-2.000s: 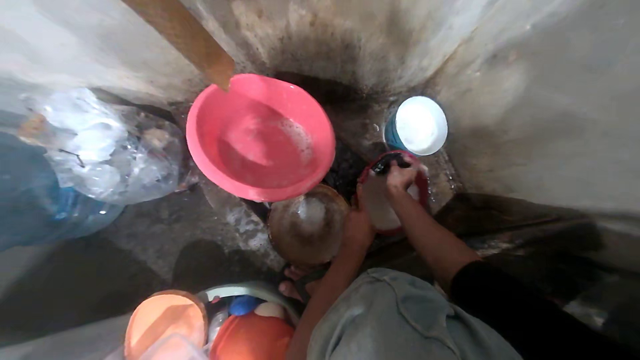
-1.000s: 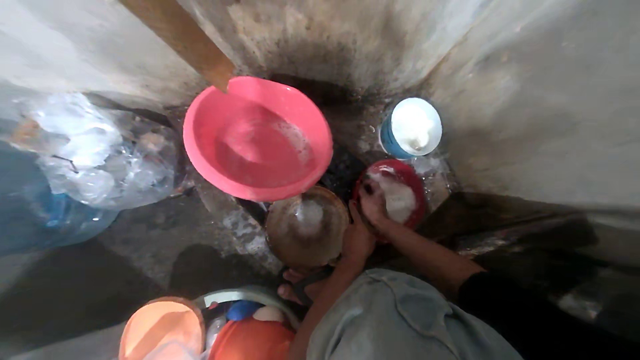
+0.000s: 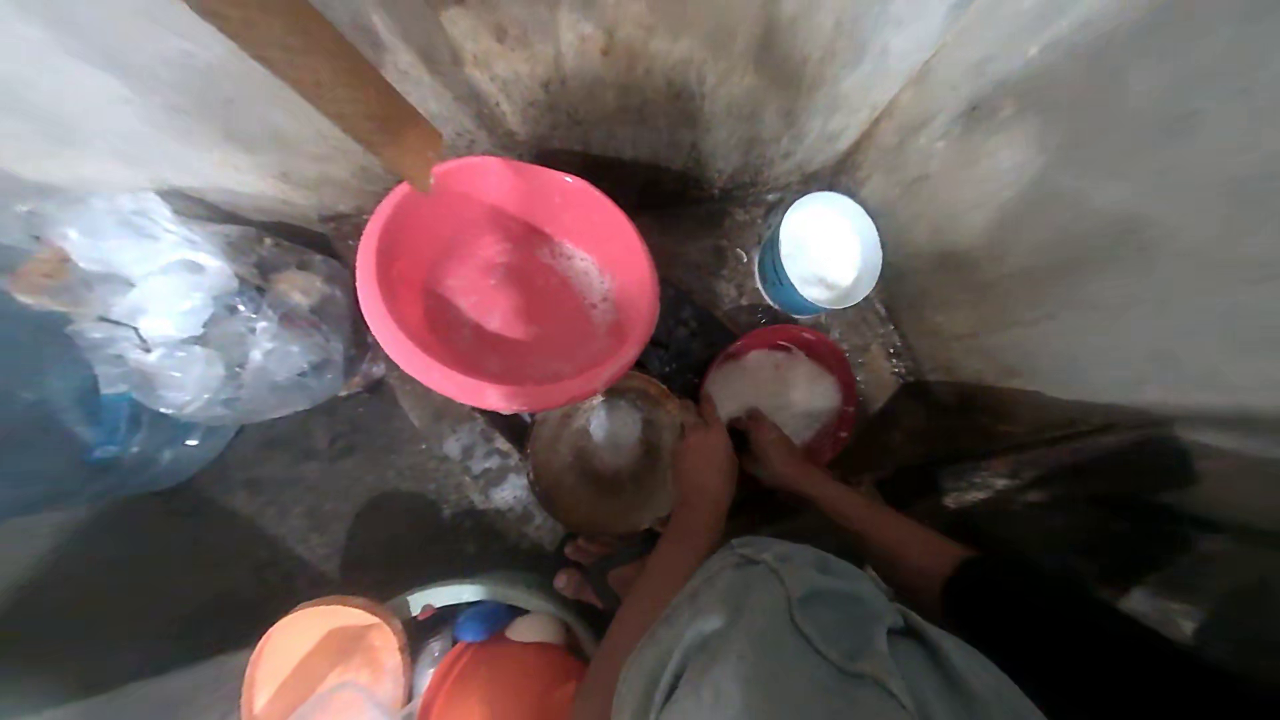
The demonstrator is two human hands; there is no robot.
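A brown round pan [image 3: 603, 470] with some whitish liquid or suds at its middle is tilted near my feet. My left hand [image 3: 706, 460] is on its right rim, fingers closed on it. Beside it my right hand [image 3: 768, 450] is at the near-left edge of a red bowl [image 3: 848, 385] that holds pale, foamy water [image 3: 780, 392]. Something small and dark shows at the right fingertips; what it is cannot be told. A large pink plastic basin [image 3: 500, 285] with a little sudsy water stands just beyond the pan.
A blue and white tub [image 3: 790, 275] with white stuff inside stands by the back corner. Clear plastic bags [image 3: 200, 320] lie at the left. An orange container [image 3: 325, 655] and a tub [image 3: 490, 585] of dishes are near the bottom. A wooden post [image 3: 330, 85] reaches down to the basin.
My right hand has moved from the far side of the red bowl to its near-left edge, close to my left hand. My left hand has stayed by the brown pan.
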